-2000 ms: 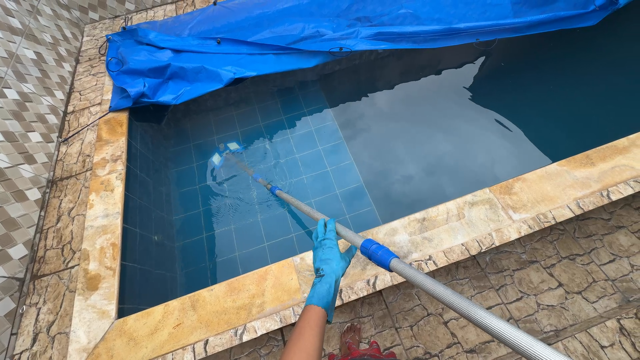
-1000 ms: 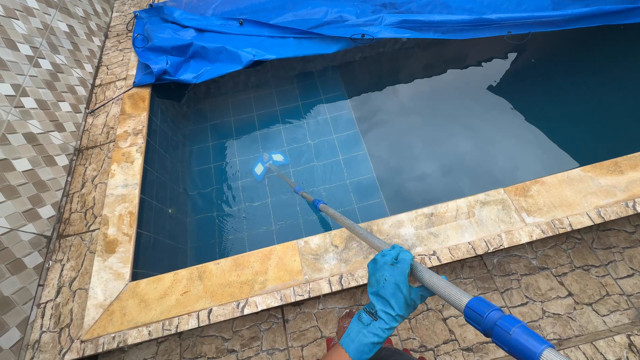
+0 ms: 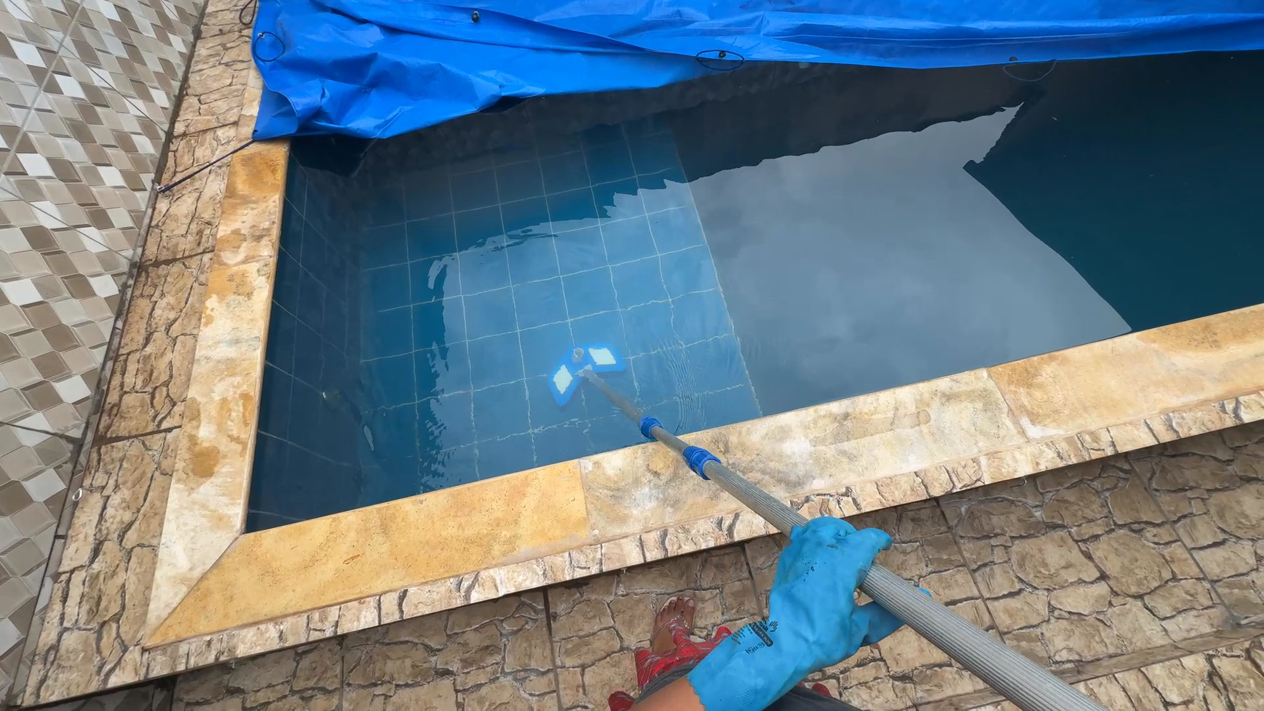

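Observation:
My left hand (image 3: pixel 815 602), in a blue rubber glove, is closed around a ribbed metal telescopic pole (image 3: pixel 948 627) at the lower right. The pole slants from the bottom right corner over the pool edge into the water, with blue locking collars (image 3: pixel 699 460) on its front part. At its far end a blue pool-cleaning head (image 3: pixel 587 371) with white patches is underwater, above the blue tiled floor (image 3: pixel 533 296). My right hand is out of view.
Pale stone coping (image 3: pixel 395 543) borders the pool, with stone-pattern paving (image 3: pixel 454 642) around it. A blue tarpaulin (image 3: pixel 415 69) covers the far side. A mosaic-tiled wall (image 3: pixel 49 296) rises at left. A foot in red footwear (image 3: pixel 676 642) stands at the bottom.
The pole has been drawn back, and the cleaning head has come closer to the near coping. My left hand, earlier with its fingers extended at the pole, is now wrapped around it.

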